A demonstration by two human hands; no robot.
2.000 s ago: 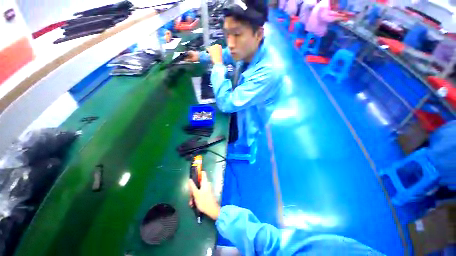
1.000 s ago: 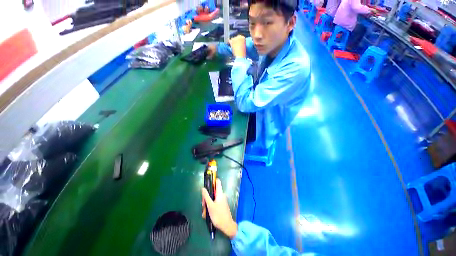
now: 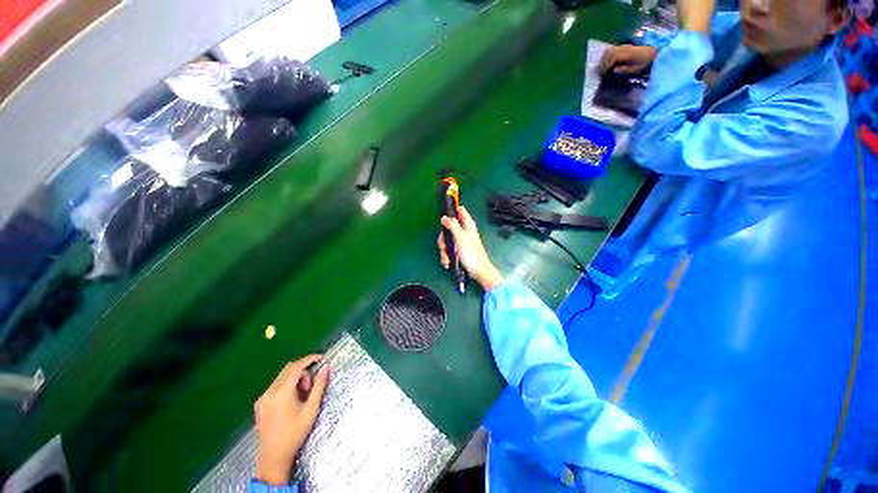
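My right hand is closed around the black grip of an electric screwdriver. Its orange end points away from me and its thin bit points towards the near side, over the green bench. My left hand is at the far left edge of a silvery textured mat. Its thumb and fingertips are bent together by a small dark spot; whether they pinch a part or the mat's edge is unclear. A round dark mesh-like dish stands between the mat and the screwdriver. Single screws cannot be made out.
A blue bin of small metallic pieces and black strips lie right of the screwdriver, with a cable. A short dark bar lies mid-bench. Bagged black parts are at the far left. A person in light blue sits at right.
The view has turned down and left, bringing my left hand and the silvery mat into the picture. My right hand still holds the screwdriver. The neighbour's hand now rests on a dark piece.
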